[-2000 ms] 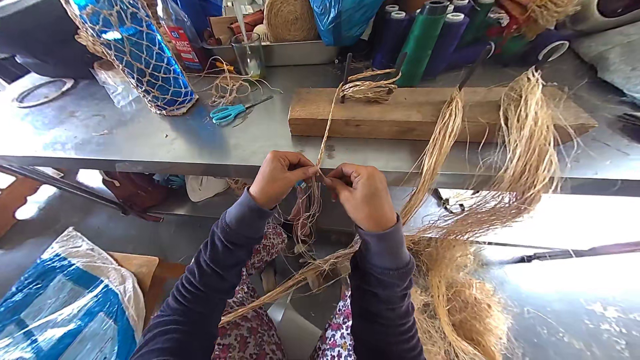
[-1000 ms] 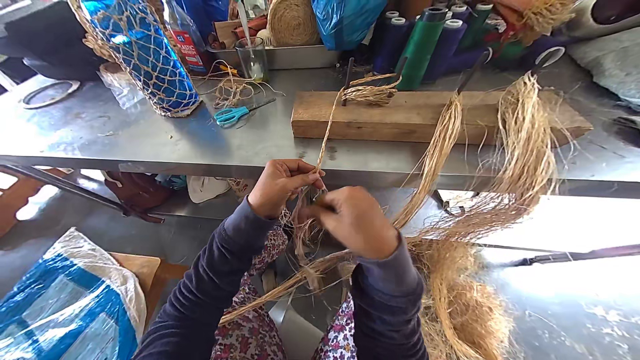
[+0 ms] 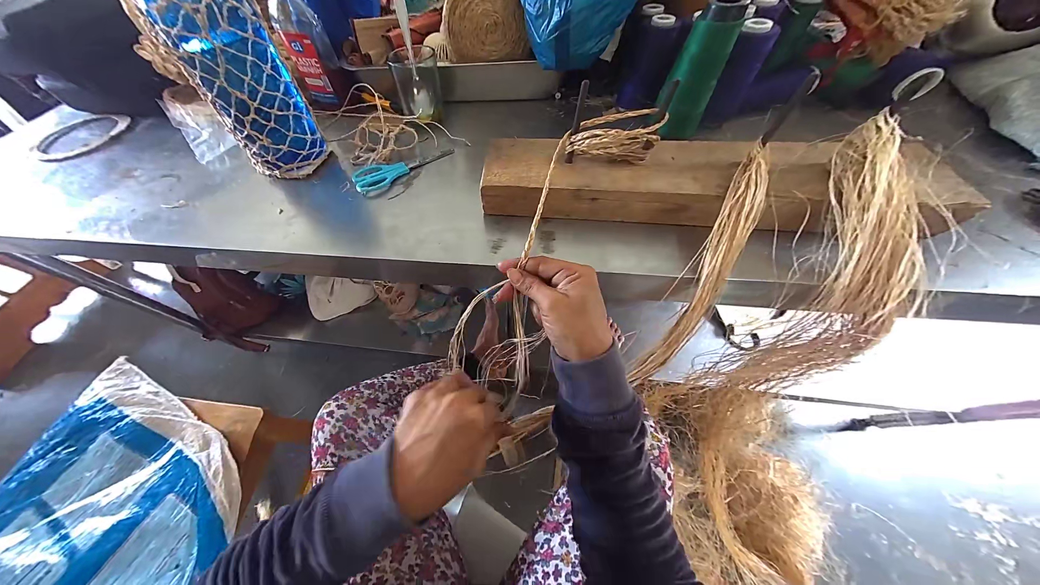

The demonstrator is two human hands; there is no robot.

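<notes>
A braided cord of straw-coloured plant fibre [image 3: 543,207] runs from a metal peg on a wooden block [image 3: 650,191] down to the table's front edge. There my right hand [image 3: 561,305] pinches its lower end between thumb and fingers, and loose strands hang below. My left hand [image 3: 447,435], blurred, is lower and to the left, over my lap, with its fingers closed among the strand ends; whether it grips them is unclear. Long fibre bundles [image 3: 735,215] hang from hooks at the block's right part, and a coiled hank [image 3: 613,145] lies around the pegs.
Light-blue scissors [image 3: 380,179], loose cord [image 3: 382,134], a glass [image 3: 414,85] and a net-covered blue bottle [image 3: 252,89] stand or lie on the metal table's left. Thread cones [image 3: 705,69] stand behind the block. A fibre heap [image 3: 747,487] is at lower right, a plastic-wrapped blue item [image 3: 114,471] at lower left.
Both hands were together at the cord's lower end. Now my left hand has moved down toward my lap, while my right hand holds the cord near the table edge.
</notes>
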